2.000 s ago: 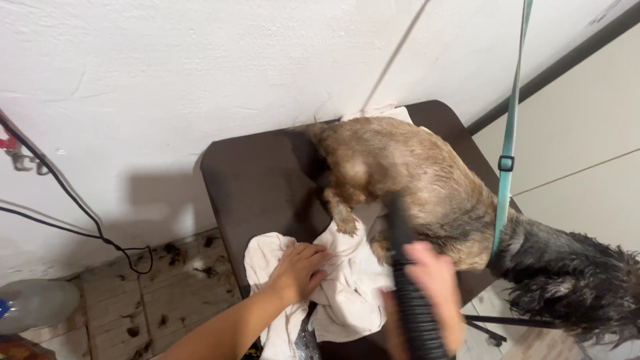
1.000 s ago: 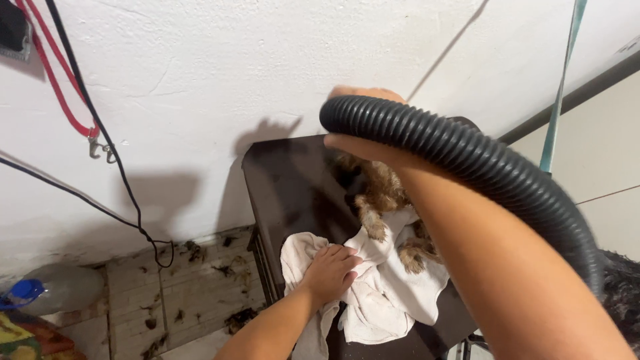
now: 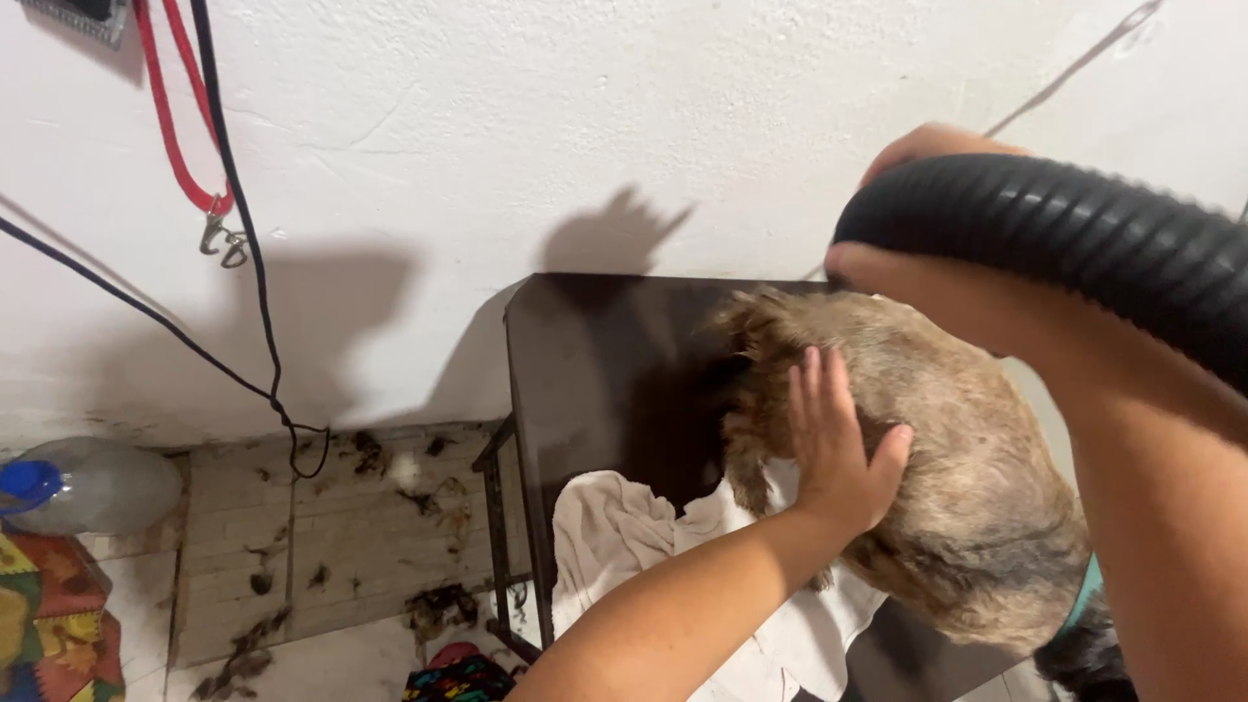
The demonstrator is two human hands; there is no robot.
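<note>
A dog with short tan fur (image 3: 965,429) stands on a dark brown grooming table (image 3: 595,390), its rear toward the table's left part. My left hand (image 3: 843,444) lies flat on its hindquarters, fingers spread, holding nothing. Beyond the dog's back, my right hand (image 3: 926,156) is wrapped around the end of a black ribbed hose (image 3: 1033,210); the hose hides most of its fingers and runs off to the right. A white towel (image 3: 624,546) lies crumpled on the table beneath the dog's legs. Part of a teal strap (image 3: 1080,590) shows at the dog's neck.
A white wall (image 3: 487,117) stands behind the table. Red leash (image 3: 168,127) and black cords (image 3: 255,263) hang at left. Clumps of cut hair (image 3: 444,609) litter the tiled floor. A clear plastic bottle with a blue cap (image 3: 107,485) and a colorful patterned cloth (image 3: 58,614) are at lower left.
My left hand has moved from the towel onto the dog's hindquarters. My right hand, earlier low beside the dog with the hose, is now raised beyond its back. The view has shifted left.
</note>
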